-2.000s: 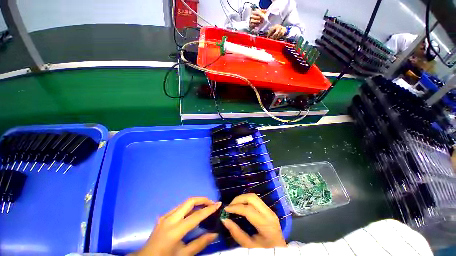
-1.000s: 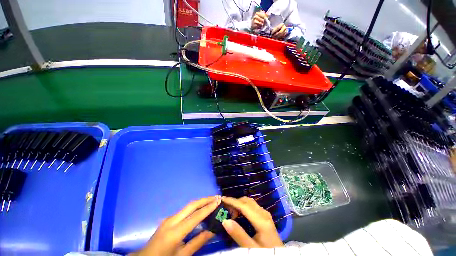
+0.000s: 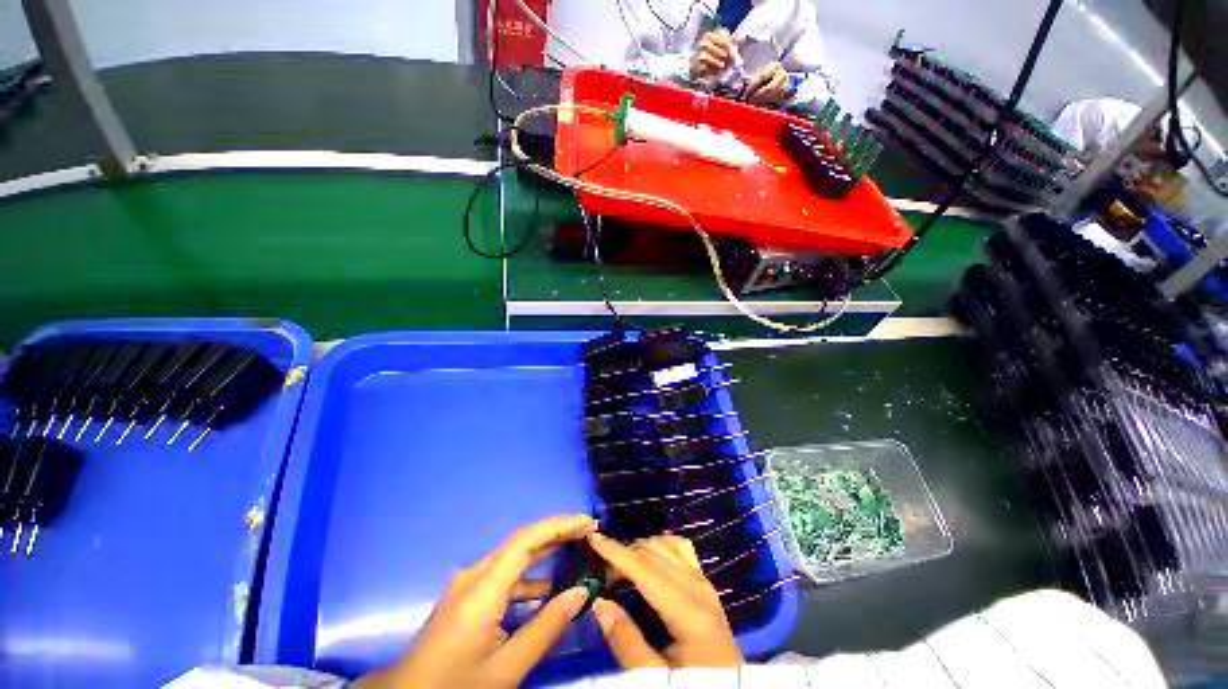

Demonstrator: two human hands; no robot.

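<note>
A black plastic housing (image 3: 579, 563) is held between my two hands over the lower part of the middle blue tray (image 3: 445, 498). A small green circuit board (image 3: 590, 587) shows at its near end, mostly covered by my fingertips. My left hand (image 3: 492, 612) grips the housing from the left, thumb at the green board. My right hand (image 3: 667, 599) holds it from the right, fingertips meeting the left ones at the top. A row of black housings (image 3: 660, 444) with silvery pins lies along the tray's right side.
A clear box of green boards (image 3: 855, 518) stands right of the tray. Another blue tray with housings (image 3: 148, 538) is at left. A red tray (image 3: 714, 202) holding a white syringe (image 3: 694, 139) lies ahead, with a person's hands beyond. Stacked black trays (image 3: 1091, 390) stand at right.
The green board showed openly between my hands a second ago; my left thumb now covers most of it. The view has shifted slightly, so the trays sit further right.
</note>
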